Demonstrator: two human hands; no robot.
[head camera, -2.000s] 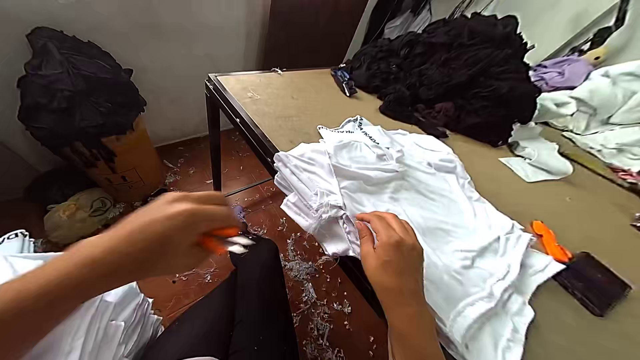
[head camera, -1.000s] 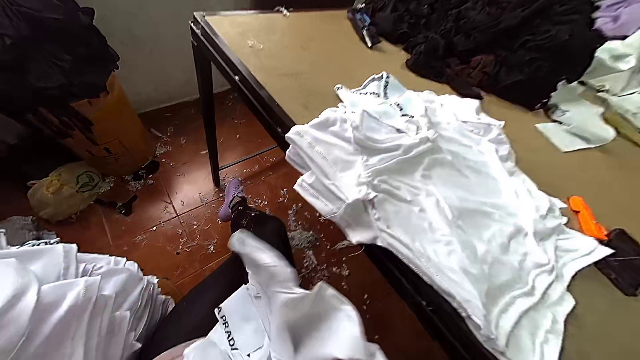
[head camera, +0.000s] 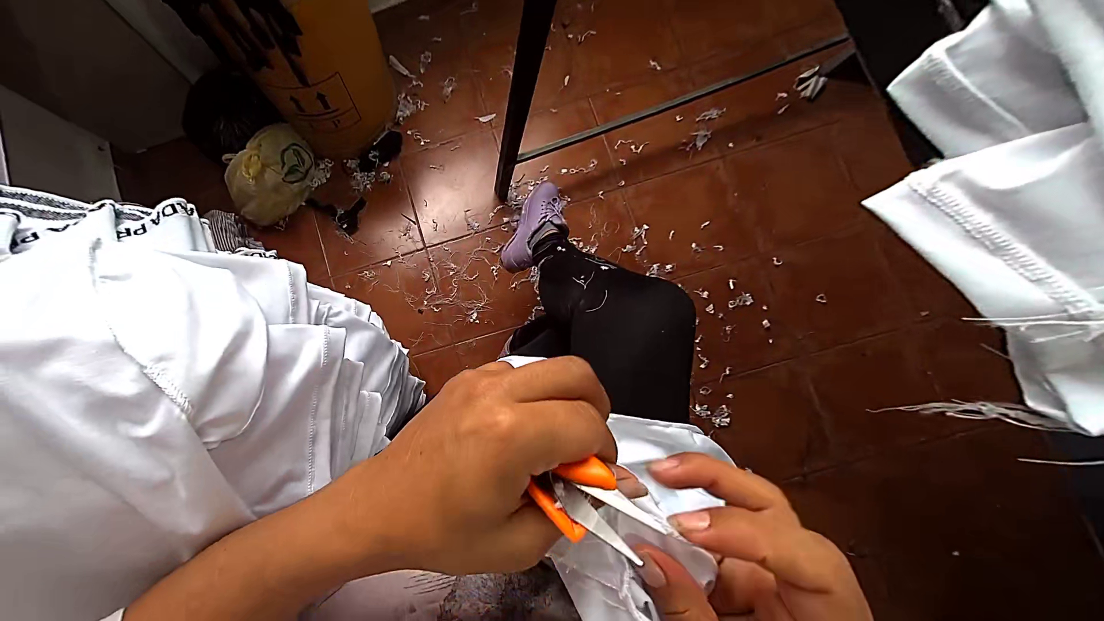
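My left hand (head camera: 504, 461) is closed around orange-handled thread snips (head camera: 595, 513), whose pointed blades are apart and lie against white fabric. Facing it from the lower right, my right hand (head camera: 750, 535) pinches the edge of a white garment (head camera: 595, 586) between thumb and fingers, close to the blade tips. The garment lies over my lap, partly hidden by both hands. A layered stack of white garments (head camera: 216, 345) with lettered bands is at the left.
More white garments (head camera: 1018, 190) hang over the table edge at right, with loose threads. A dark table leg (head camera: 522, 95) stands ahead. Thread scraps litter the tiled floor (head camera: 466, 190). A tied plastic bag (head camera: 269, 175) sits by a yellow container (head camera: 332, 78).
The view has swung down to my lap. A white garment, moving above my lap one second ago, is now between both hands. The snips, in my left hand two seconds ago, are now at its fabric.
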